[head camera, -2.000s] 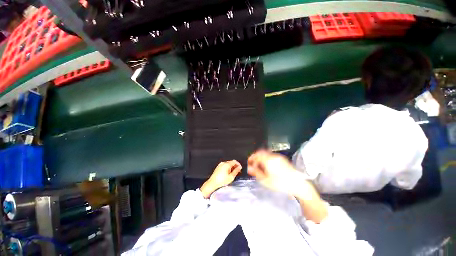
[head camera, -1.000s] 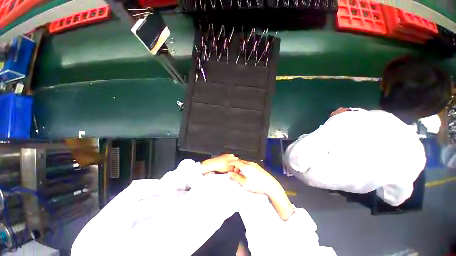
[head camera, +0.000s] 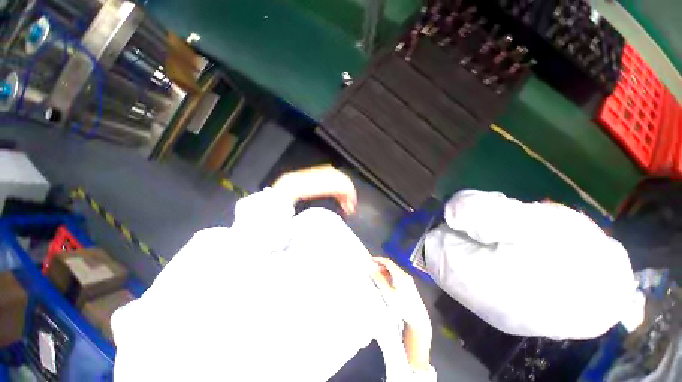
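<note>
My left hand is in front of my body with its fingers curled down; whether it holds anything cannot be told. My right hand is low against my white coat, partly hidden by it and blurred; its grip cannot be told. The black component tray lies tilted in view on the green belt bench beyond my hands. Thin wire-handled clips stand in its far part. The near part shows shallow, dark rows. Neither hand touches the tray.
A person in a white coat is close on my right. Red-orange trays stand at the upper right. A blue bin with cardboard boxes is at lower left. Shiny cylinders are at upper left. A blue stool is under the bench edge.
The view has swung round, so the bench and tray now appear slanted at the upper right. My hands, together a second ago, are now apart. The bin at lower left has come into view.
</note>
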